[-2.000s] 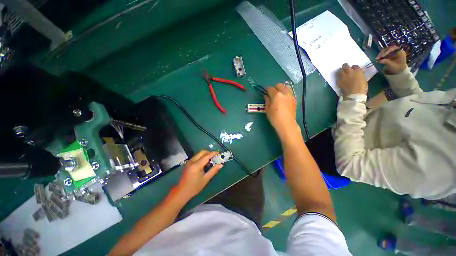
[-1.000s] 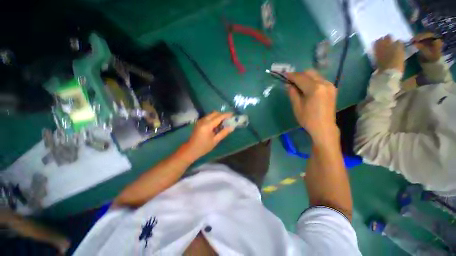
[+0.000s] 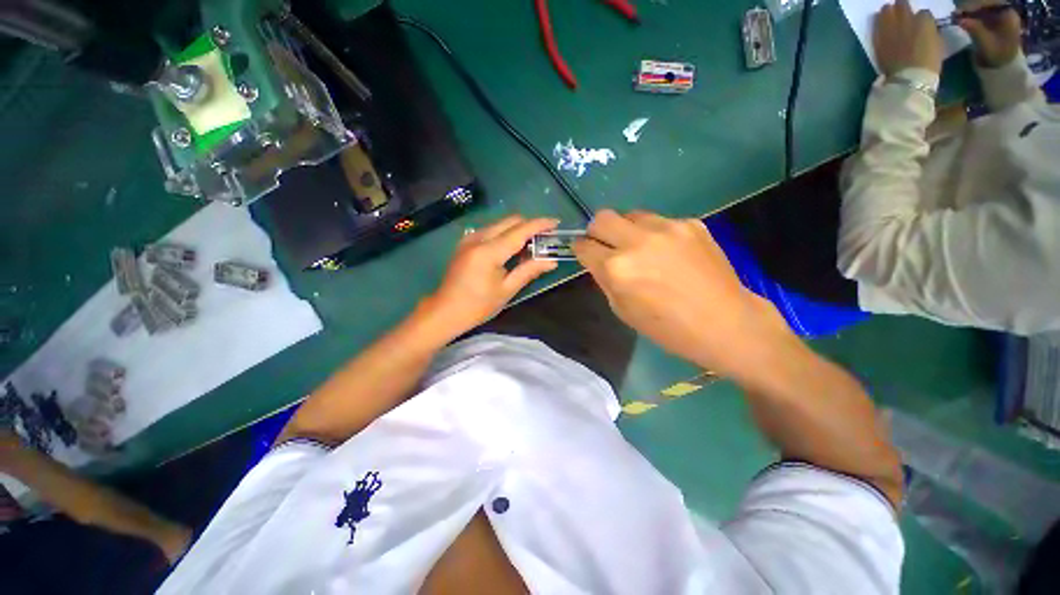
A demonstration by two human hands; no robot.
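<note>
A small silver-grey module [image 3: 559, 245] is held level near the bench's front edge. My left hand [image 3: 494, 270] grips its left end between thumb and fingers. My right hand [image 3: 645, 258] is at its right end, its fingertips closed against it; they cover that end, and I cannot tell whether they also hold the tweezers. White scraps [image 3: 584, 157] lie on the bench just beyond the hands. Another module with a red and blue stripe [image 3: 665, 77] lies farther back to the right.
The press fixture [image 3: 209, 93] and its black base [image 3: 384, 174] stand at left. Grouped modules [image 3: 163, 285] lie on white paper [image 3: 262, 323]. Red-handled cutters [image 3: 556, 44], a black cable [image 3: 494, 114] and another module [image 3: 758, 38] lie beyond. Persons' arms show at right and lower left.
My right hand has come from the right, where it held dark tweezers, to the module in my left hand. The view has shifted, showing more of the paper and grouped modules.
</note>
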